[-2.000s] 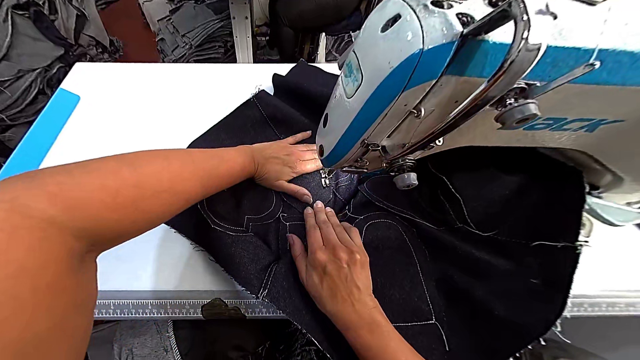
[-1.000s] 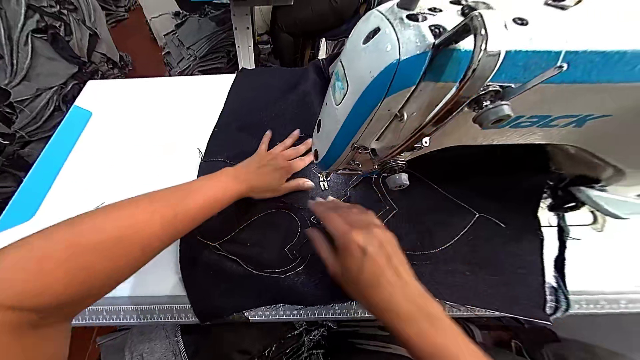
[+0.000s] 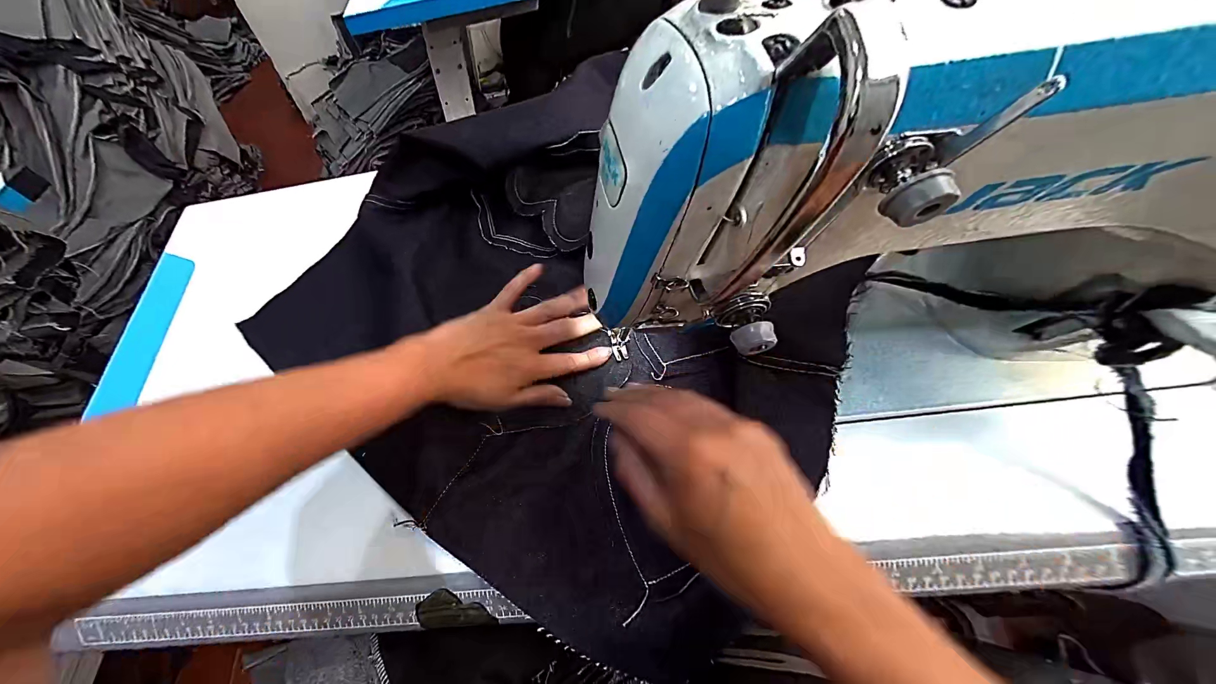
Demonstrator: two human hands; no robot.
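Note:
Dark denim fabric [image 3: 560, 513] with pale decorative stitching lies across the sewing table and hangs over its front edge. The head of a Jack sewing machine [image 3: 655, 161] stands over it, its presser foot [image 3: 619, 344] down at the cloth. My left hand [image 3: 513, 347] rests flat on the fabric just left of the foot, fingers spread. Blurred, my right hand [image 3: 689, 456] is over the fabric just below and right of the foot, fingertips near the stitching; whether it pinches the cloth is unclear.
A ruler strip [image 3: 285, 617] runs along the front edge of the white table [image 3: 247, 228]. Heaps of grey and dark fabric [image 3: 104, 114] lie at the left. Dark cords [image 3: 1140, 418] hang at the right, and a metal table leg [image 3: 448, 71] stands behind.
The fabric has turned under the presser foot, so its corners and stitched lines point other ways. Both hands have stayed close to the foot. The view has shifted somewhat.

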